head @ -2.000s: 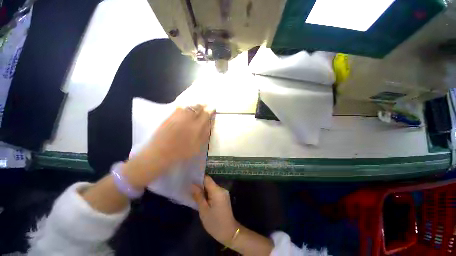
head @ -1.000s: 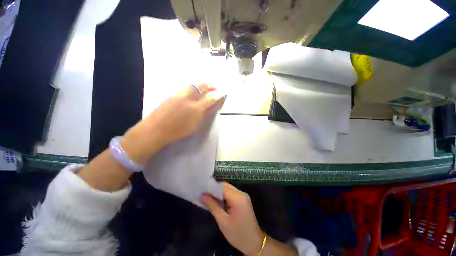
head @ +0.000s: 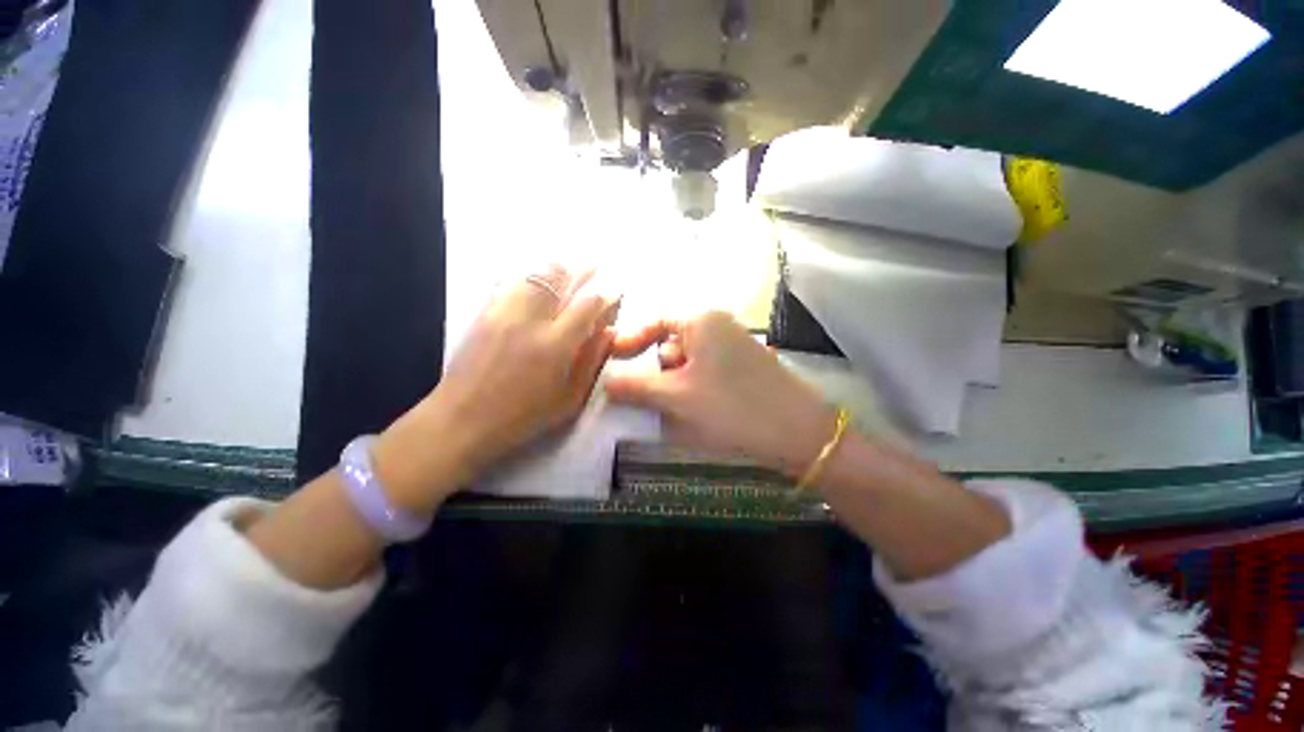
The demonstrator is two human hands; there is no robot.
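Observation:
A white-faced piece (head: pixel 551 469) lies over a black fabric panel (head: pixel 375 215) in front of the sewing machine (head: pixel 687 86). My left hand (head: pixel 522 365) rests spread on the white piece, palm down. My right hand (head: pixel 715 386) is beside it, thumb and fingers pinching the edge of the white piece just below the presser foot area. The needle area is washed out by lamp glare, so the cloth edge there is hard to see.
A stack of white pieces with black beneath (head: pixel 901 272) sits right of the needle. Black panels (head: pixel 100 215) lie at the left. A yellow tag (head: pixel 1035 198) is by the machine pillar. A red basket (head: pixel 1258 615) is at lower right.
My right hand has moved up from below the table edge to beside my left hand. The lower end of the white piece now lies at the table edge. The black panel shows farther right.

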